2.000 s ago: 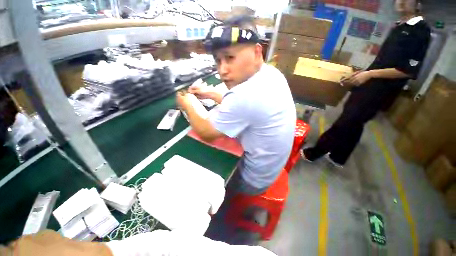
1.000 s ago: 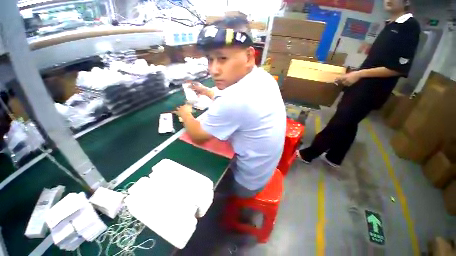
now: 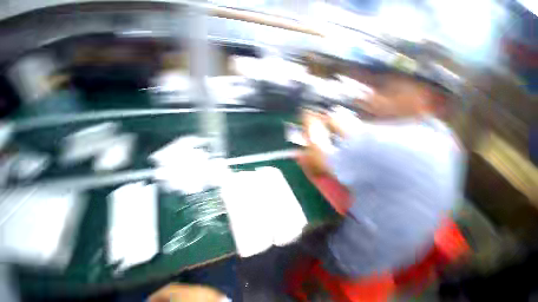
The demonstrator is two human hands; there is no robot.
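Observation:
The frame is strongly blurred. A stack of white carton blanks lies on the green line surface, right of centre. A narrower white stack lies left of it, and a wide white stack is at the far left. Small white cartons are grouped by the post, with tangled white bands below. A bit of skin, apparently my right hand, is cut off by the bottom edge; its fingers cannot be made out. My left hand is out of the picture.
A metal post rises from the pale rail. A seated person in a light shirt is close on the right, on a red stool. White pieces lie on the belt behind the rail. White bagged parts are at the back.
The view has swung left, so post, blanks and neighbour stand further right in it. White stacks at the left have come into view. Skin shows at the bottom edge. The standing person is out of view.

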